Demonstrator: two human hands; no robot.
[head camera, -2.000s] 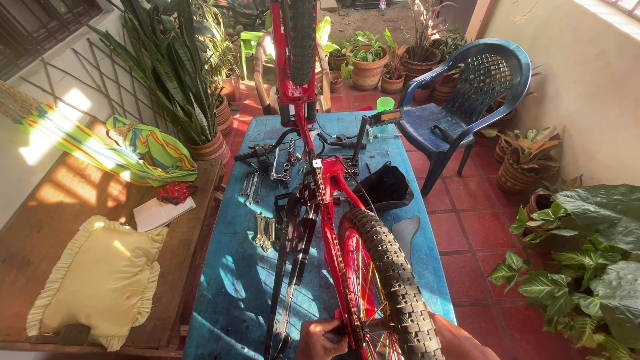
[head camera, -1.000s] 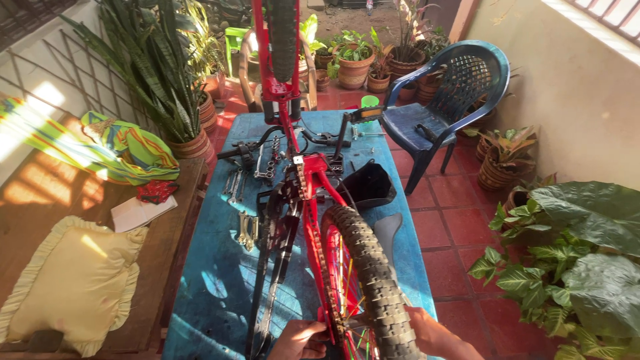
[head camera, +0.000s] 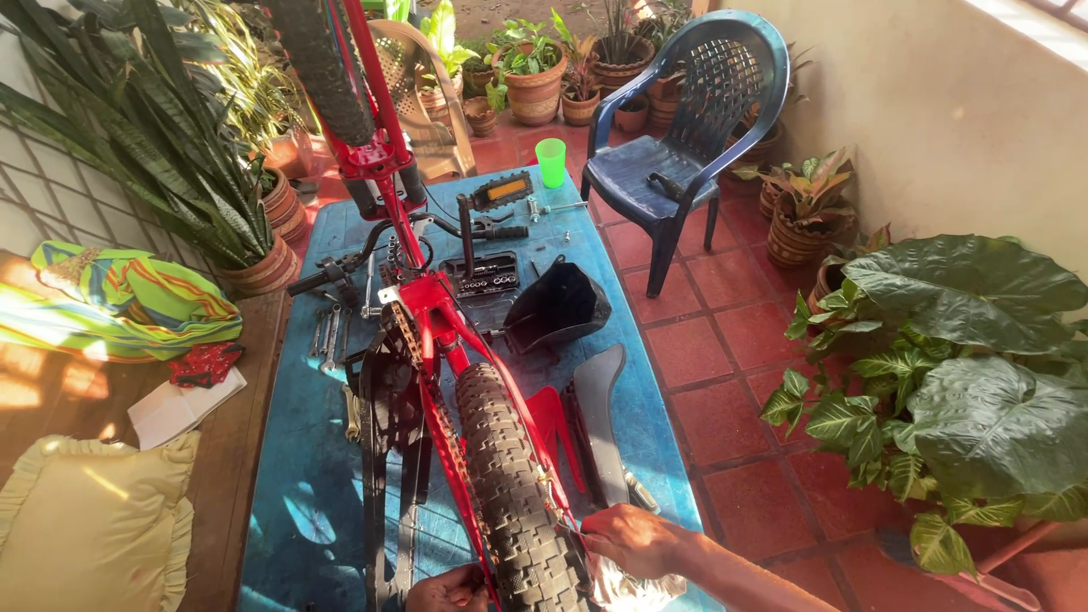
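A red bicycle frame stands upside down on the blue table, its rear tire toward me. At the bottom, my left hand has its fingers curled beside the frame tube left of the wheel; what they grip is hidden. My right hand pinches a thin part at the frame on the right side of the tire, above a pale cloth. The chain runs along the left tubes. Wrenches and a socket set lie on the table, near the handlebar.
A black container and a grey curved plastic piece lie right of the frame. A green cup stands at the far corner. Beyond are a blue plastic chair and potted plants. A wooden bench borders the left side.
The rear wheel and frame have swung so that the tire stands more upright in view. My right hand has moved from the tire's edge to the frame beside it. The view has shifted.
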